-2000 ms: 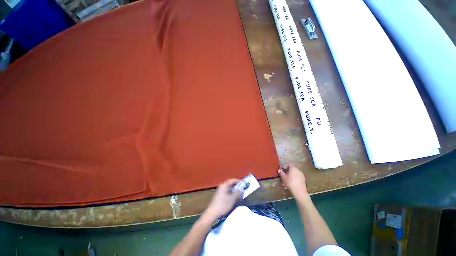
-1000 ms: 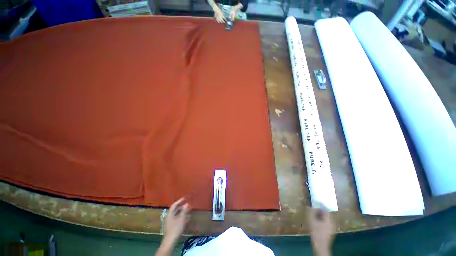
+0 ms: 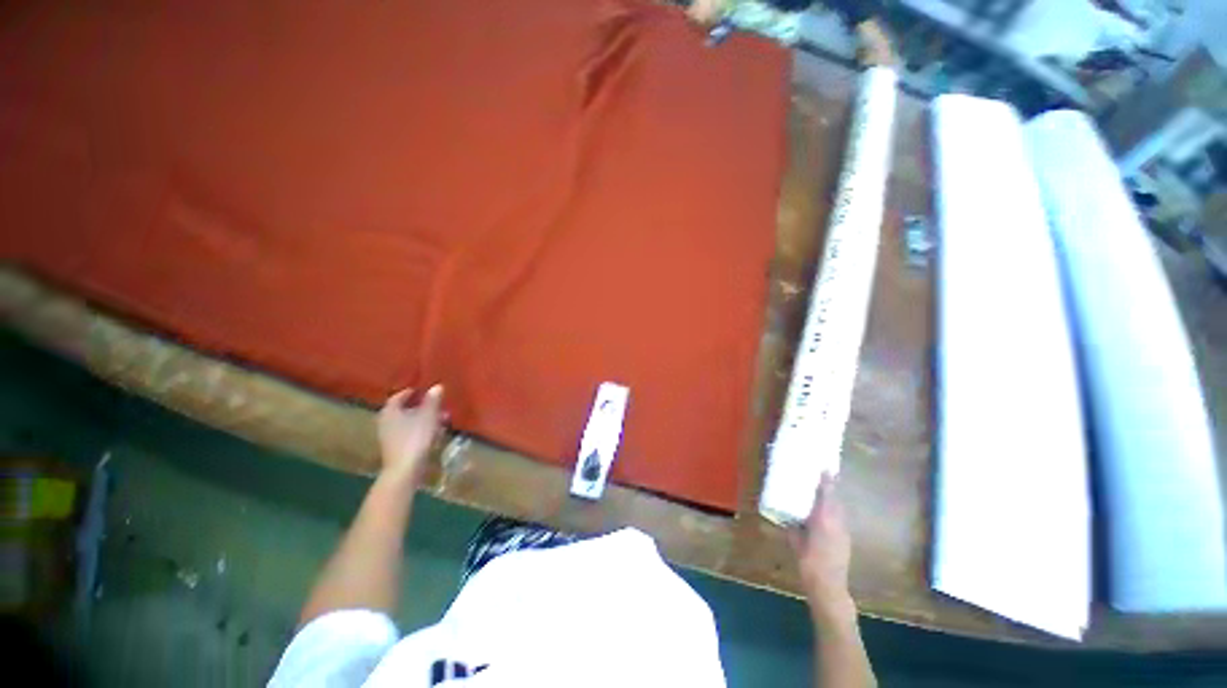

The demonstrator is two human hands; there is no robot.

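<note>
Rust-orange cloth (image 3: 659,269) lies over the table, with a raised fold running down its middle. My left hand (image 3: 412,427) is at the cloth's near edge below the fold, thumb and finger apart; whether it touches the cloth is unclear. My right hand (image 3: 824,540) is on the near end of the white printed roll (image 3: 837,296), fingers at its side. A small silver-white block (image 3: 599,441) lies on the cloth near its front edge.
Two wide white rolls (image 3: 1007,363) (image 3: 1144,376) lie at the right. A small metal block (image 3: 916,241) lies between rolls. Another person's hand (image 3: 877,43) is at the printed roll's far end, another (image 3: 705,12) at the cloth's far edge. Brown table (image 3: 700,538) has a curved-looking front edge.
The view has turned. My left hand let go of the silver-white block, which now lies on the cloth. My right hand moved from the cloth corner to the printed roll, whose near end has shifted left.
</note>
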